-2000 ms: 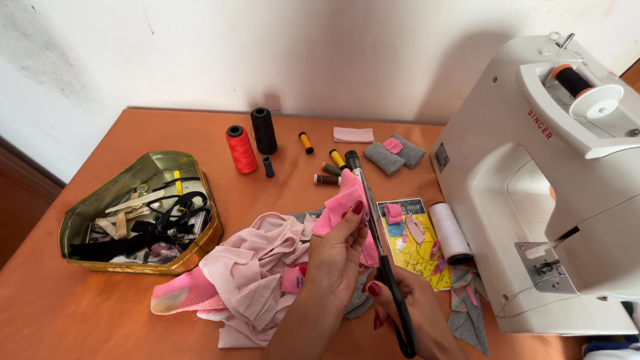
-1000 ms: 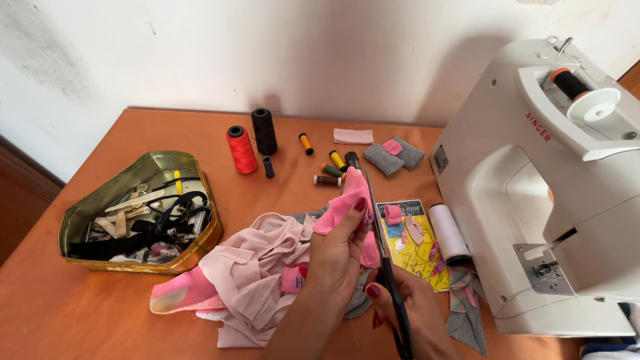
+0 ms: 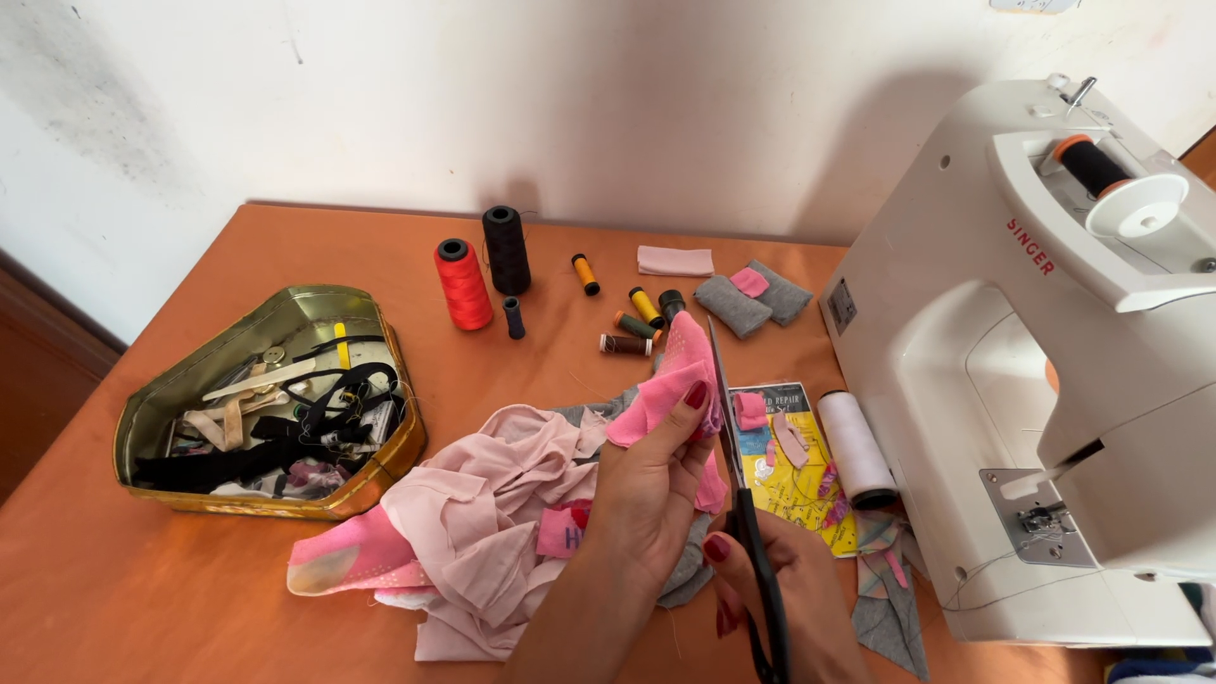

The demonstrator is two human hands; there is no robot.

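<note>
My left hand [image 3: 655, 475] pinches a folded piece of pink fabric with pale dots [image 3: 670, 380] upright between thumb and fingers. In my right hand [image 3: 788, 579] is a pair of black-handled scissors [image 3: 744, 503]. The blades point away from me along the right edge of the pink fabric and look nearly closed. Under and left of my hands lies a heap of pale pink cloth [image 3: 484, 494], with a brighter pink dotted piece [image 3: 351, 551] at its left end. Grey fabric [image 3: 686, 570] shows partly behind my left wrist.
A metal tin of notions [image 3: 413, 442] sits left. Red thread [image 3: 464, 285], black thread [image 3: 506, 252] and several small spools stand or lie behind. Folded grey pieces [image 3: 733, 306] lie at the back. Right are a yellow packet [image 3: 807, 475], white thread [image 3: 857, 446] and a Singer sewing machine [image 3: 931, 323].
Both hands hold the same things as before. The pink fabric has shifted slightly within my left hand's grip, and the scissors have stayed along its right edge.
</note>
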